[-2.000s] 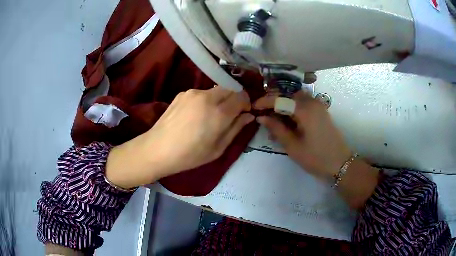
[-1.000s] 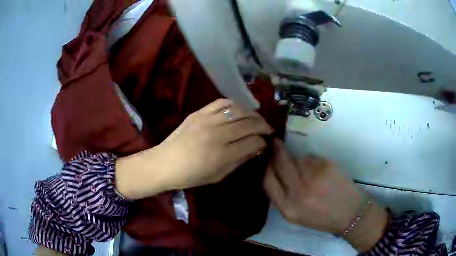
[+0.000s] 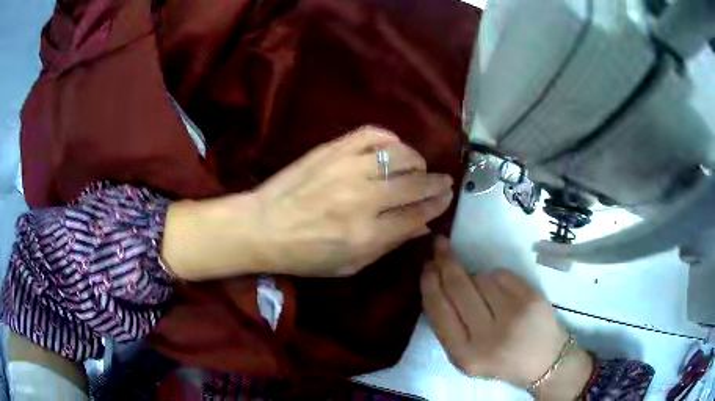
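The rust-brown garment [image 3: 313,70] lies spread over the left and middle of the view, its right edge running beside the machine head. My left hand [image 3: 337,204], with a ring, lies on top of the cloth, fingertips near that edge. My right hand [image 3: 498,325] is at the edge just below, its fingertips touching the cloth border; whether it pinches the cloth is hard to tell. The needle area [image 3: 470,149] sits at the cloth edge above my left fingertips, largely hidden by the head. A small white piece [image 3: 270,304] shows below my left wrist.
The pale machine head [image 3: 580,86] fills the upper right. A curved pale arm [image 3: 627,244] and a dark spring [image 3: 564,219] hang below it. The white machine bed [image 3: 502,243] lies right of the cloth. Red-handled snips [image 3: 694,372] lie at the lower right edge.
The view has shifted and the machine head appears further right. More of the garment lies flat. My right hand has moved from beside the needle down along the cloth edge.
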